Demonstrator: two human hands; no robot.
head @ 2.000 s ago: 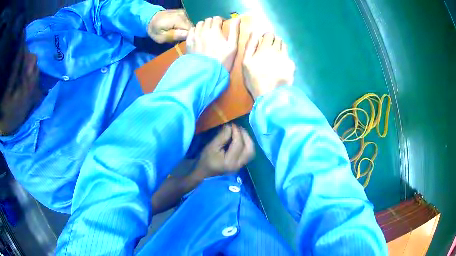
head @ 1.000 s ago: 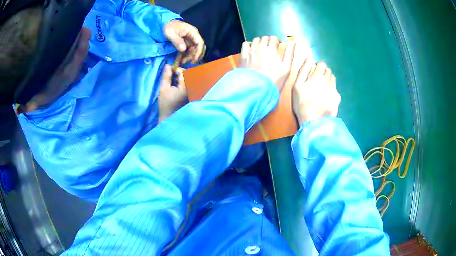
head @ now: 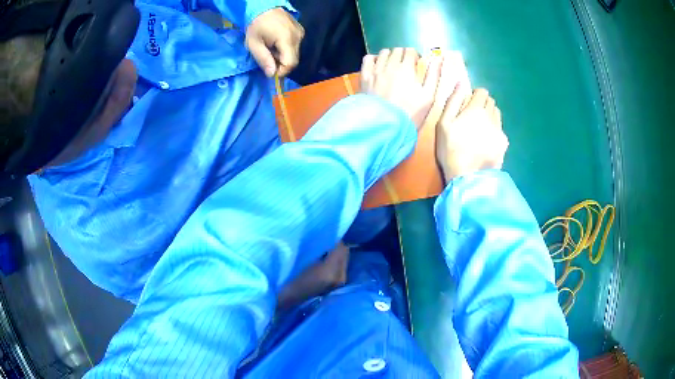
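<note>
An orange tray bundle (head: 416, 174) lies at the bench edge, its left end jutting out past the edge. A thin yellow band crosses it and another rubber band (head: 280, 87) is at its left end, held by another person's hand. My left hand (head: 400, 80) presses flat on the top of the bundle near its far edge. My right hand (head: 472, 137) presses on its right end, fingers extended. My forearms hide part of the bundle. Whether it is one tray or a stack cannot be told from above.
A person in a blue smock (head: 185, 163) sits close at the left; their other hand (head: 337, 265) shows below my left forearm. Loose rubber bands (head: 592, 222) lie on the green bench (head: 540, 81) at the right. A ridged brown-orange stack (head: 610, 366) is at the lower right.
The view has shifted since the earliest frame. The other person's hands have moved to the bundle's left end, then one moved down below my left forearm. A band now crosses that end. My hands keep pressing.
</note>
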